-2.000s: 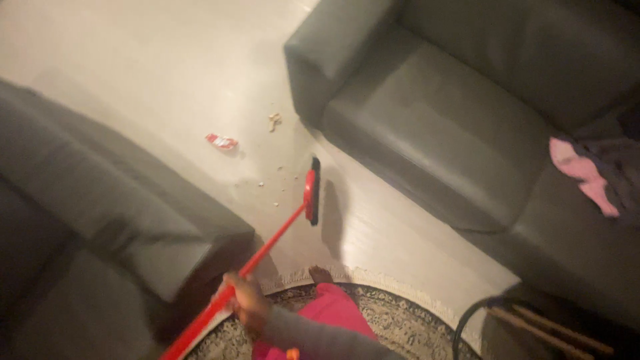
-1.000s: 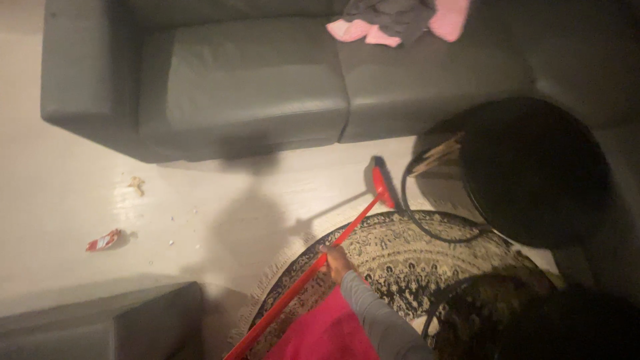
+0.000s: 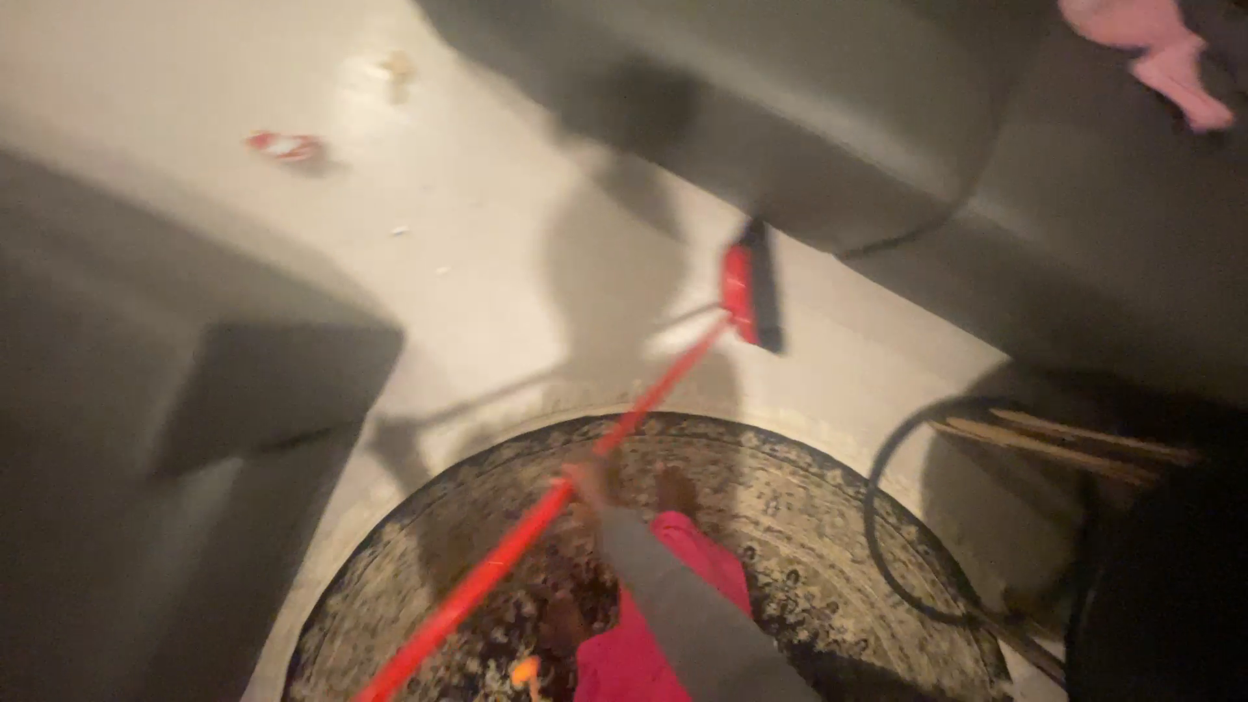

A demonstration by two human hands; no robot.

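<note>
My right hand (image 3: 593,480), at the end of a grey sleeve, is closed around the red handle of a broom (image 3: 487,568). The handle slants up to the right to a red broom head (image 3: 749,285) with dark bristles, which is on the pale floor between the rug and the sofa. A red and white wrapper (image 3: 285,146) and some light brown crumbs (image 3: 397,70) lie on the floor at the upper left, with small white bits (image 3: 399,231) below them. My left hand is out of the frame. The picture is blurred.
A grey sofa (image 3: 877,136) with a pink cloth (image 3: 1136,39) spans the upper right, another grey seat (image 3: 127,322) the left. I stand on a round patterned rug (image 3: 809,507). A dark metal ring (image 3: 873,517) and a black round object (image 3: 1160,595) are at the right.
Between the first frame and the second, the broom head moved away from the wrapper and crumbs, along the sofa. The view has also swung between frames. My right hand stays on the handle.
</note>
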